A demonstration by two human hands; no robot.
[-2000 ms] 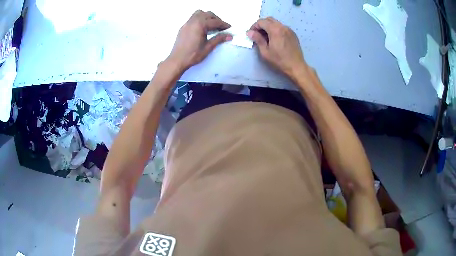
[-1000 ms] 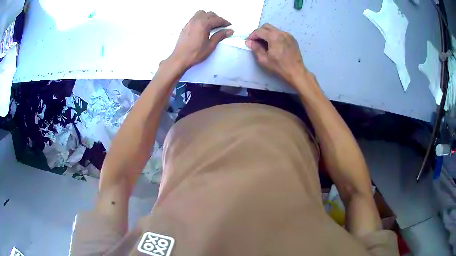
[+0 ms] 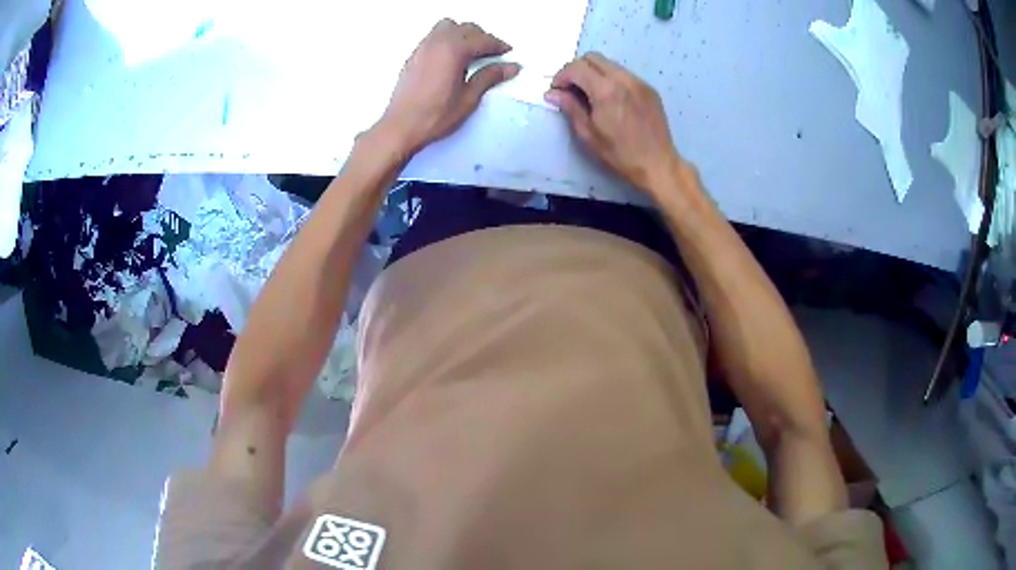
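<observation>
A white fabric stack [image 3: 334, 100], badly overexposed, lies on the pale blue-grey table with its corner between my hands. My right hand [image 3: 607, 106] pinches the fabric near this corner with thumb and fingertips. My left hand [image 3: 446, 84] rests at the near edge of the fabric, left of the corner, thumb and index fingertips a little apart. Glare hides whether fabric is between them. Small green marks show on the fabric.
Pale cut pieces [image 3: 875, 95] lie at the right of the table [image 3: 746, 145]. A small dark green object [image 3: 665, 9] is at the top edge. A dark cord [image 3: 980, 212] hangs at the right. Fabric scraps [image 3: 223, 239] are heaped under the table, left; a box [image 3: 849, 457] stands lower right.
My right hand has moved slightly down and left with the fabric corner. My left hand has stayed nearly in place. More of the green object shows at the top.
</observation>
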